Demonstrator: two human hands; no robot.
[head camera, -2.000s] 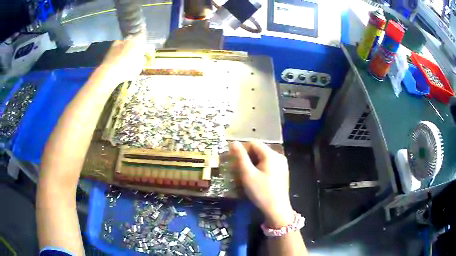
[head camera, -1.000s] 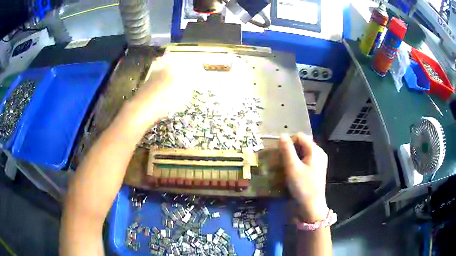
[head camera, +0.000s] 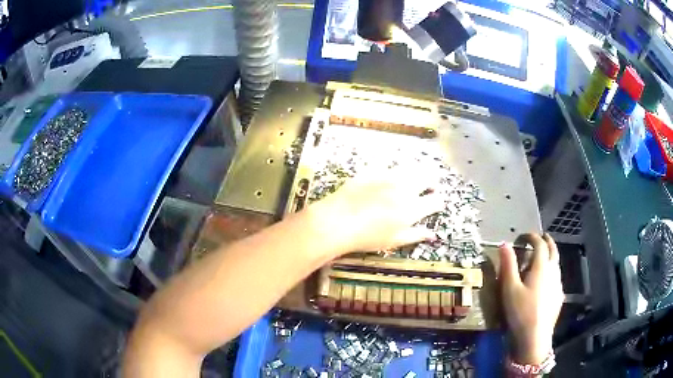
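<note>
Small silvery connectors (head camera: 461, 214) lie in a loose heap on the metal work plate (head camera: 509, 177). My left hand (head camera: 391, 207) is over the heap, palm down, fingers pointing right; glare washes it out, so I cannot tell whether it holds a connector. The near fixture (head camera: 395, 295), brass-coloured with a row of slots and dark red blocks in front, sits at the plate's front, with the cover bar (head camera: 406, 272) along its back. My right hand (head camera: 533, 288) is at the plate's front right corner, thumb and fingers curled; whether it grips anything is unclear.
The far fixture (head camera: 384, 114) stands under bright light below the machine head. The side rail (head camera: 304, 166) runs along the heap's left. A blue parts tray (head camera: 254, 347) with scattered connectors is below the plate. Blue trays (head camera: 118, 170) are left. Spray cans (head camera: 618, 111) and a fan (head camera: 655, 255) are right.
My left hand has moved from the far left of the heap towards its middle, nearer the near fixture. My right hand stays by the plate's front right corner. The whole view has shifted.
</note>
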